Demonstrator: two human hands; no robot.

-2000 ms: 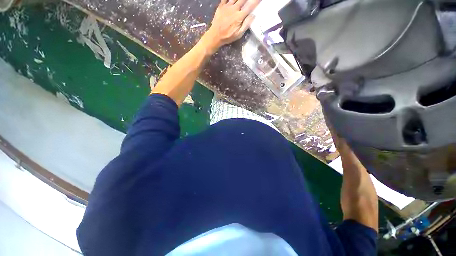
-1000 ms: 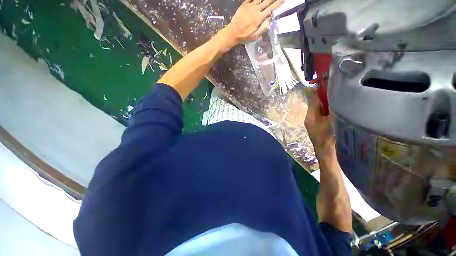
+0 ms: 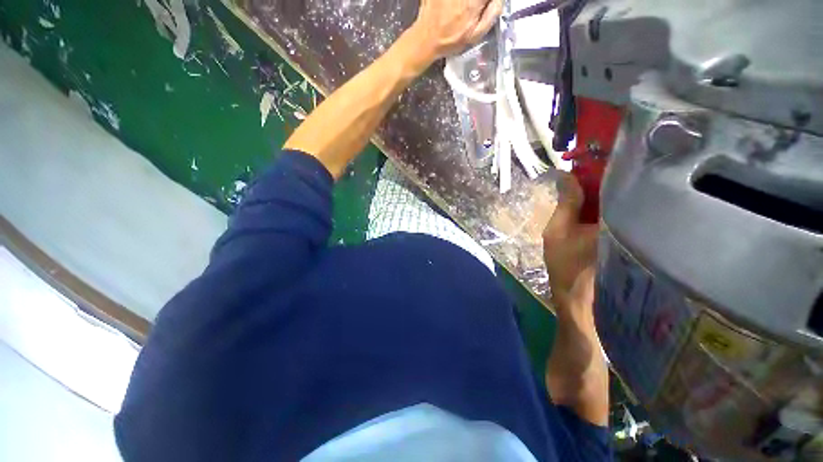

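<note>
The straight knife cutting machine (image 3: 713, 217) fills the right side, a large grey motor body with labels. My right hand (image 3: 567, 226) is at its red handle (image 3: 597, 149), partly hidden behind the motor. The flat silver base plate (image 3: 476, 108) lies on the table. Narrow white offcuts (image 3: 507, 135) hang in a bunch over it. A small part of the white fabric lay (image 3: 534, 32) shows at the top. My left hand (image 3: 458, 25) is at the top edge beside the lay and offcuts, fingers bent and partly cut off; whether it grips anything is unclear.
The dark speckled table (image 3: 361, 45) runs diagonally from top left to lower right. White scraps (image 3: 171, 27) litter the green floor (image 3: 117, 63). A round white mesh tub (image 3: 420, 217) stands under the table edge. A pale covered table (image 3: 81, 171) curves along the left.
The machine has turned and shifted, and its red handle has come into view. White strips now lie over the base plate. My left hand's fingers, spread before, are more bent.
</note>
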